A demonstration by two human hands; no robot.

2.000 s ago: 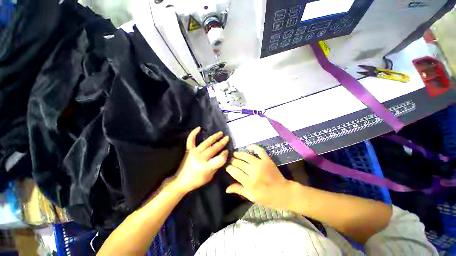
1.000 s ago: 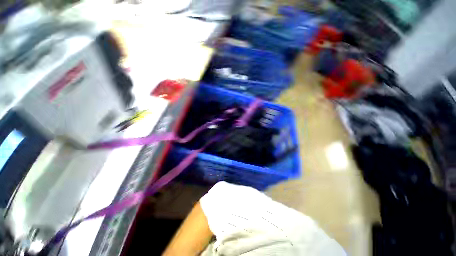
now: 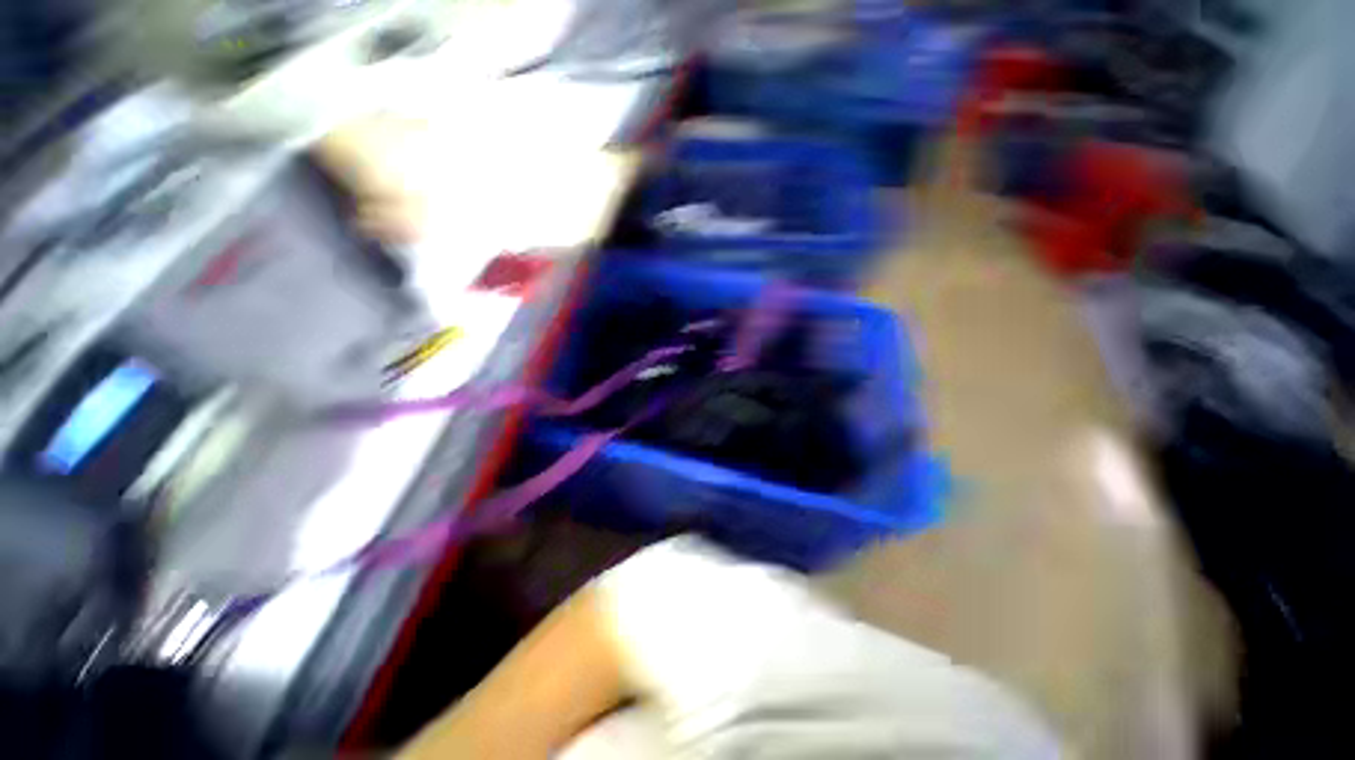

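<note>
The picture is blurred. The purple tape (image 3: 557, 472) runs from the white sewing machine (image 3: 260, 305) over the table edge into a blue crate (image 3: 713, 483) with black pieces (image 3: 758, 416) inside. A second stretch of the tape crosses the table above it. My right forearm shows at the bottom, but its hand is cut off or hidden. My left hand is out of the picture. The yellow-handled snips (image 3: 424, 352) lie right of the machine.
A small red tray (image 3: 513, 273) sits at the table edge. More blue crates (image 3: 773, 186) stand behind the nearest one. Red things (image 3: 1107, 201) and heaped black cloth (image 3: 1263, 520) lie along the right side of the pale floor (image 3: 996, 356).
The view has swung right from the machine and both hands to the crates and floor. Since one second ago it has shifted only slightly and stays blurred. Both hands have left the visible picture.
</note>
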